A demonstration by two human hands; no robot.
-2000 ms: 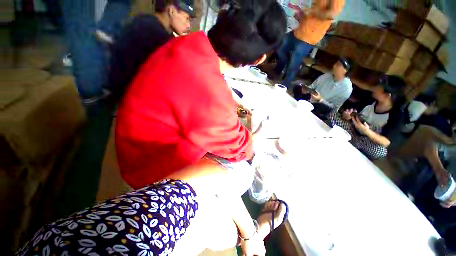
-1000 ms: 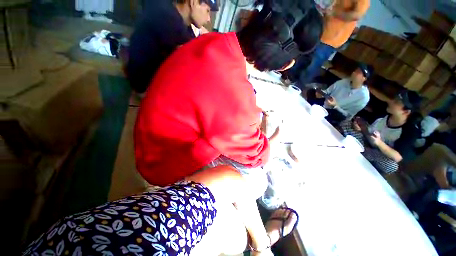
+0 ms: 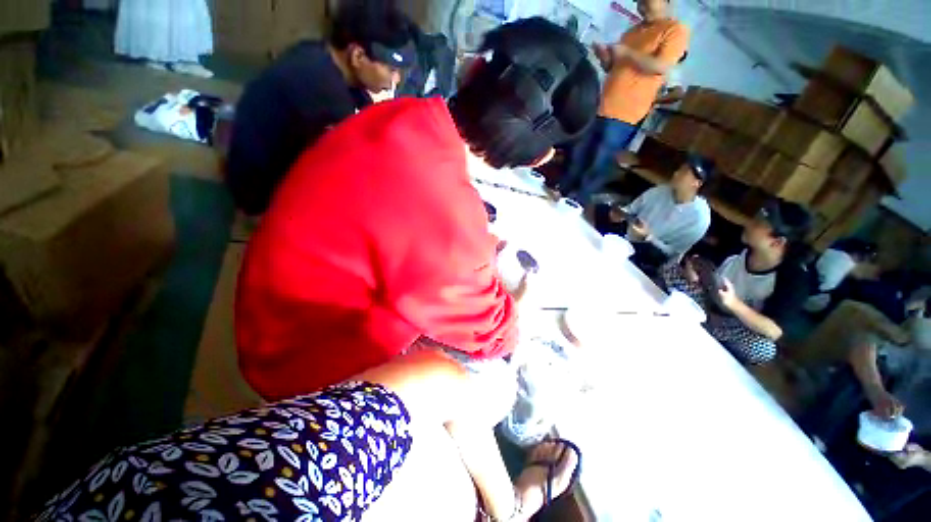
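Neither of my hands can be made out. A bare limb with a thin band runs down to the bottom edge, where it is cut off; whose it is, I cannot tell. A patterned garment and overexposed skin fill the lower left. A crumpled clear plastic bag hangs at the near edge of the long white table. The neighbour in red bends over the table, and a small dark round piece shows at their hand.
A sandalled foot is beside the table edge. People sit along the far side, one with a white round piece. A person in orange stands behind. Cardboard boxes are at left and stacked at right. A thin dark rod lies on the table.
The view has swung slightly, shifting the scene left and down since one second ago. The dark round piece now shows at the red-clad neighbour's hand. The white round piece at right is now clearer.
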